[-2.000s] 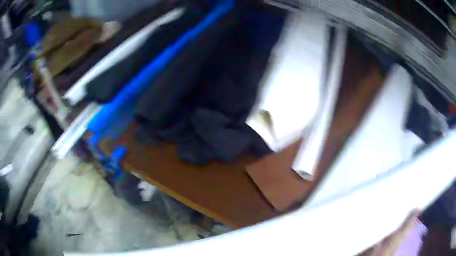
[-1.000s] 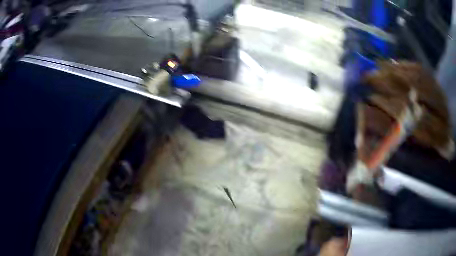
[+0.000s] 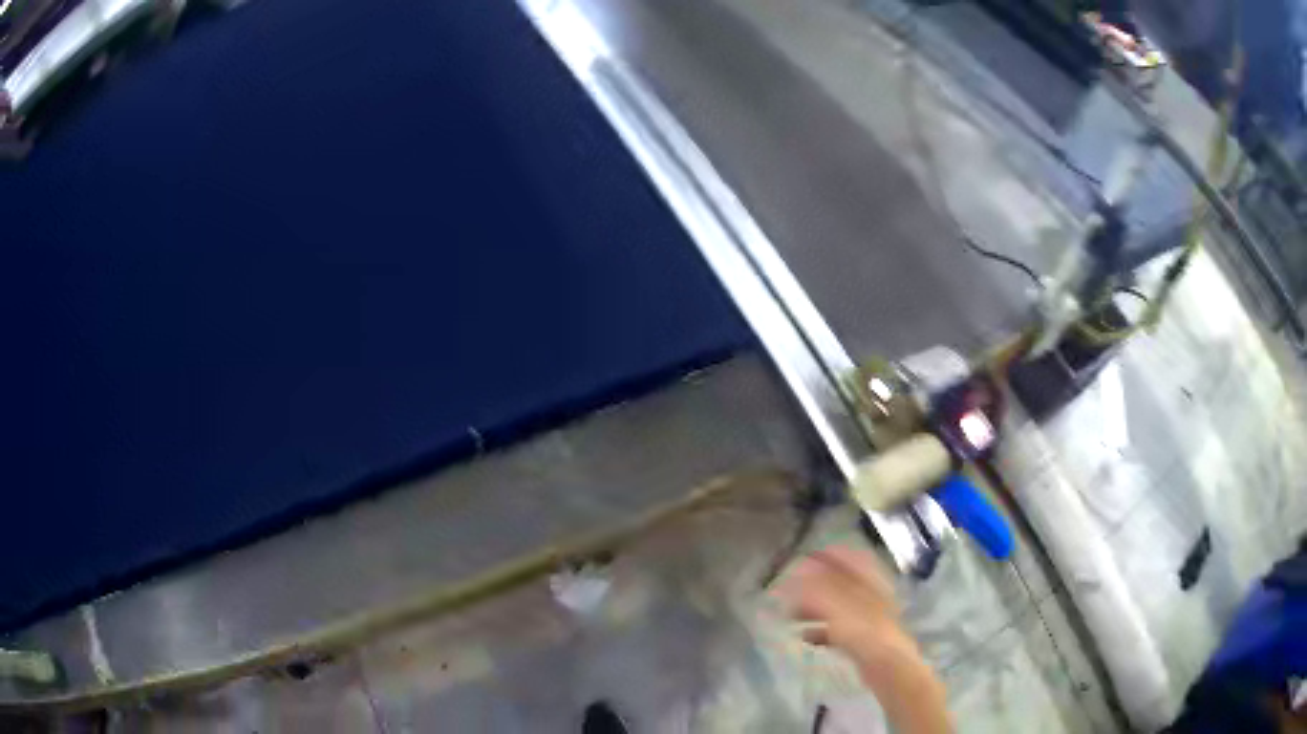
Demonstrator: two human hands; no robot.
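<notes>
The navy fabric lay (image 3: pixel 316 287) covers the table at the left, with a straight layered front edge. A silver end-cutter track (image 3: pixel 702 215) runs diagonally along its right side. The end cutter (image 3: pixel 932 430), with a pale cylindrical handle, red lights and a blue part, sits near the track's lower end. My right hand (image 3: pixel 841 591), blurred, is below and left of the end cutter, near the track end. It looks open, with nothing visible in it, and does not appear to touch the cutter. My left hand is out of the picture.
The grey table (image 3: pixel 846 187) continues beyond the track. Its worn brown edge (image 3: pixel 473 585) runs along the front. A thin dark cable lies near the far end. Concrete floor (image 3: pixel 1233 416) shows at right. A blue-clothed person (image 3: pixel 1247 653) is partly visible at lower right.
The view has swung from the white paper and brown table to the navy lay and track. The end cutter now appears closer. My right hand has come into view near the track end.
</notes>
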